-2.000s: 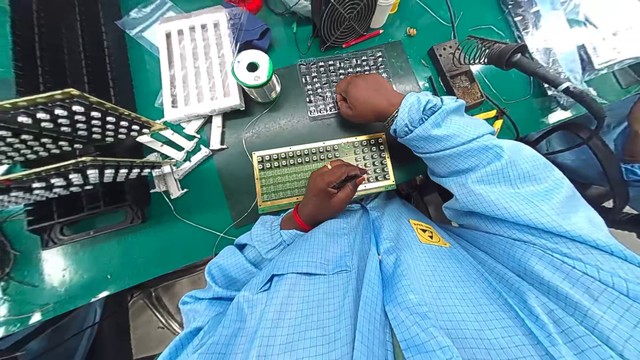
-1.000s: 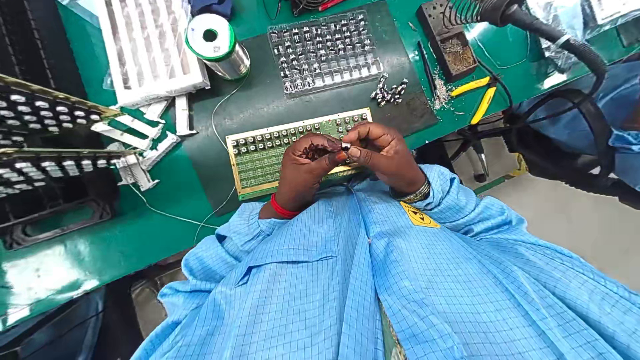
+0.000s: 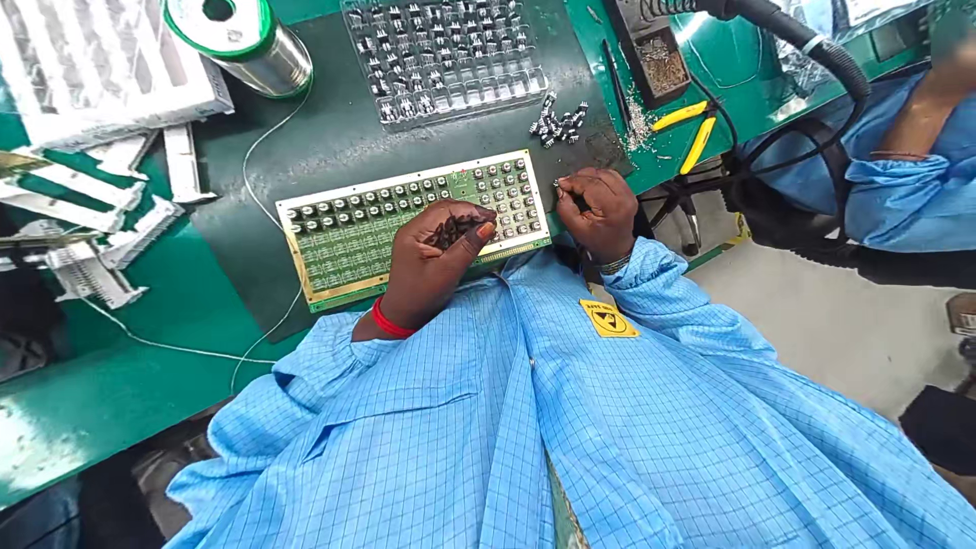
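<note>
A green circuit board [image 3: 343, 255] with rows of small round black-and-silver components lies on the dark mat, tilted slightly. My left hand [image 3: 438, 255], palm up over the board's lower middle, is curled around several small dark pieces. Just right of the board, my right hand [image 3: 598, 206] pinches a tiny component at its fingertips, its kind too small to tell. Above the board stands a clear plastic tray [image 3: 457, 95] of black components with metal pins, its lower right pockets unfilled. A loose pile of similar components [image 3: 559, 122] lies on the mat between the tray and my right hand.
A solder wire spool [image 3: 286, 65] stands upper left, its wire trailing leftward of the board. White plastic connectors [image 3: 183, 164] lie by a white tray [image 3: 137, 126]. At right are yellow-handled cutters [image 3: 698, 137], black tweezers [image 3: 616, 84], a soldering stand [image 3: 656, 69] and another person's arm [image 3: 907, 122].
Both hands were together over the board a second ago; now my right hand is apart at its right side. The loose pile, not visible two seconds ago, shows. The view has shifted.
</note>
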